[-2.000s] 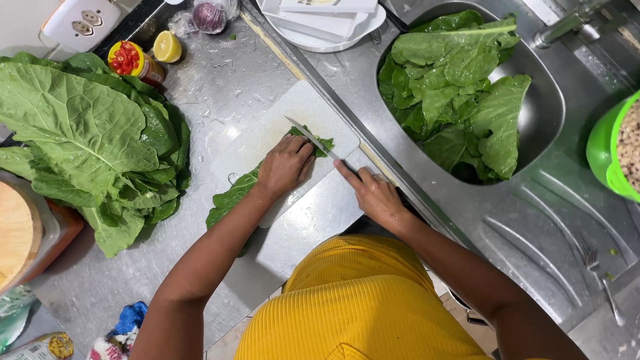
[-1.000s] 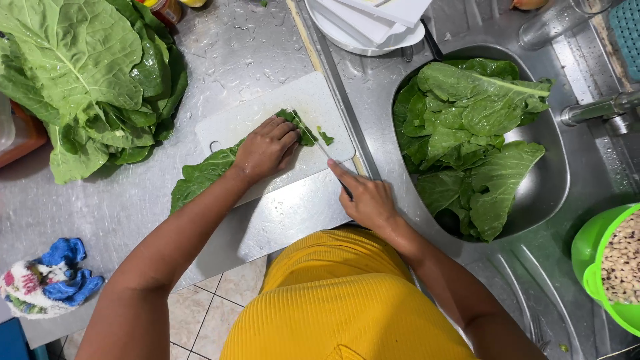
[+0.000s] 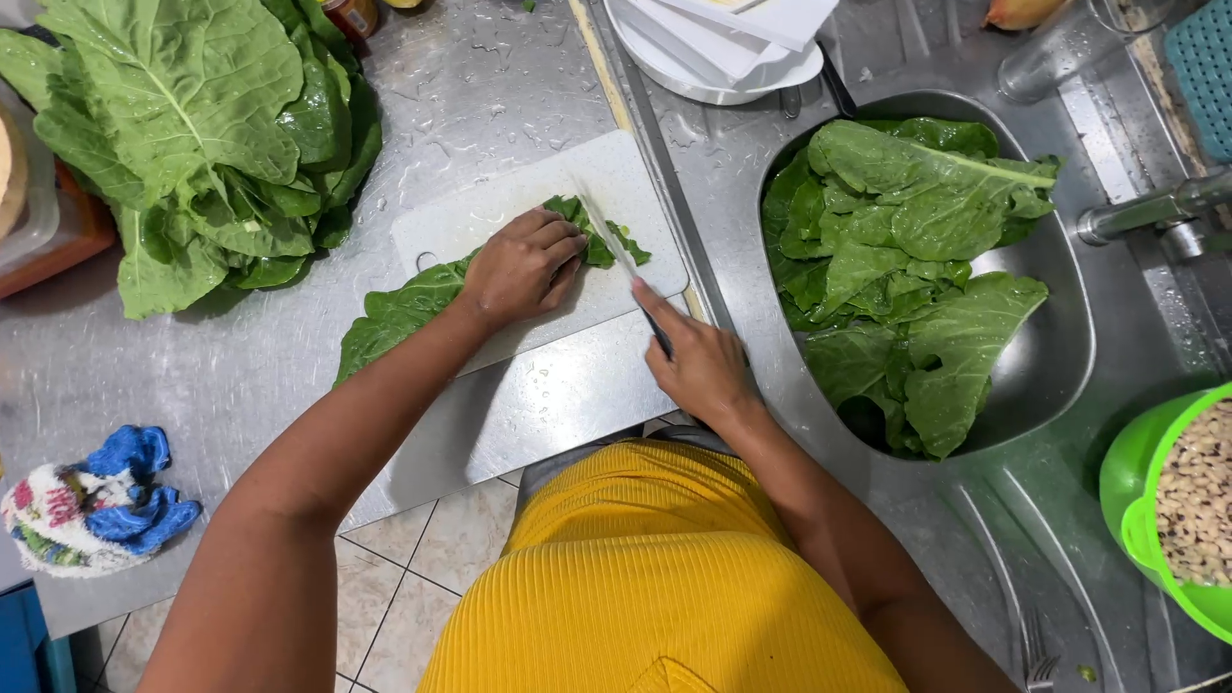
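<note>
My left hand (image 3: 525,265) presses a rolled bundle of leafy greens (image 3: 409,308) onto a white cutting board (image 3: 491,207). The bundle's uncut end trails off the board's left side, under my forearm. My right hand (image 3: 698,361) grips the black handle of a kitchen knife (image 3: 616,236). Its blade lies across the end of the bundle, just right of my left fingers, with cut shreds (image 3: 626,245) beside it on the board. My left palm hides part of the roll.
Large green leaves (image 3: 192,115) are piled on the steel counter at upper left, more leaves (image 3: 914,221) in the sink (image 3: 1088,337). White dishes (image 3: 717,48) stand behind, a green bowl of beans (image 3: 1136,510) at right. A cloth (image 3: 106,505) lies left, a fork (image 3: 1038,659) lower right.
The view has shifted since two seconds ago. More cut green shreds show right of the blade than then. Both hands stay at the bundle, the left pressing it and the right on the knife.
</note>
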